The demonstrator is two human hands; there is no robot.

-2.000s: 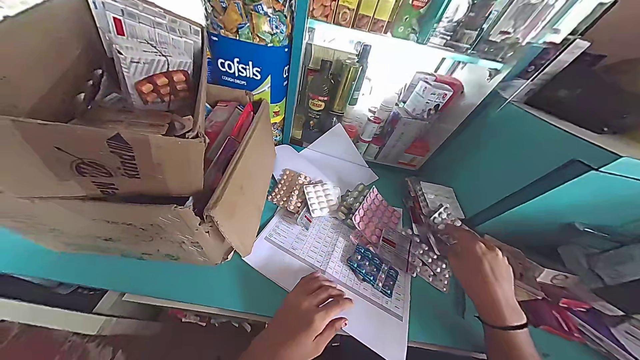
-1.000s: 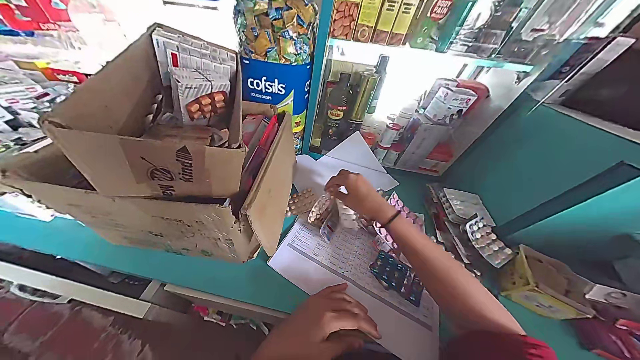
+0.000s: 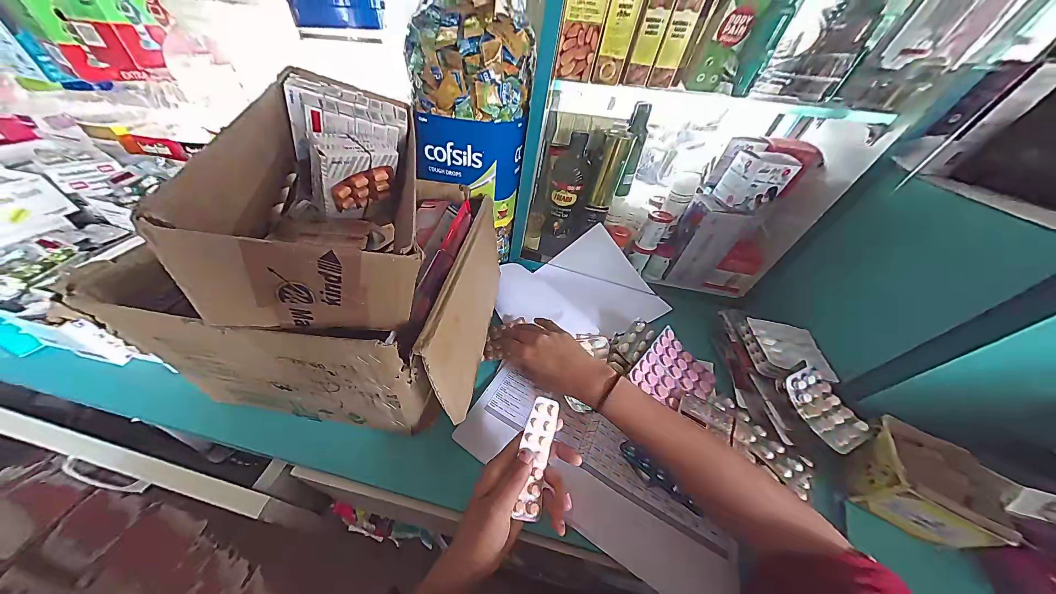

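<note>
My left hand [image 3: 503, 487] holds a narrow blister strip of tablets [image 3: 536, 458] upright near the counter's front edge. Beyond it my right hand [image 3: 549, 353] reaches over the printed sheets [image 3: 610, 454], its fingers on a brown blister pack [image 3: 495, 340] beside the cardboard box; whether they grip it is hidden. Right of that hand lie silvery blister packs [image 3: 631, 345] and a pink blister pack [image 3: 672, 369]. A dark blue blister pack [image 3: 652, 474] is partly covered by my right forearm. More silver strips [image 3: 775, 450] lie further right.
Two nested cardboard boxes [image 3: 289, 371] with medicine packs stand at left, before a jar of cough drops [image 3: 470, 157]. Behind is a glass cabinet with bottles [image 3: 569, 186]. On the right are stacked blister packs [image 3: 825, 408] and an open yellow carton [image 3: 924, 511].
My left hand, empty on the paper before, now holds a blister strip. My right hand has moved from the silver strips at right to the brown pack near the box.
</note>
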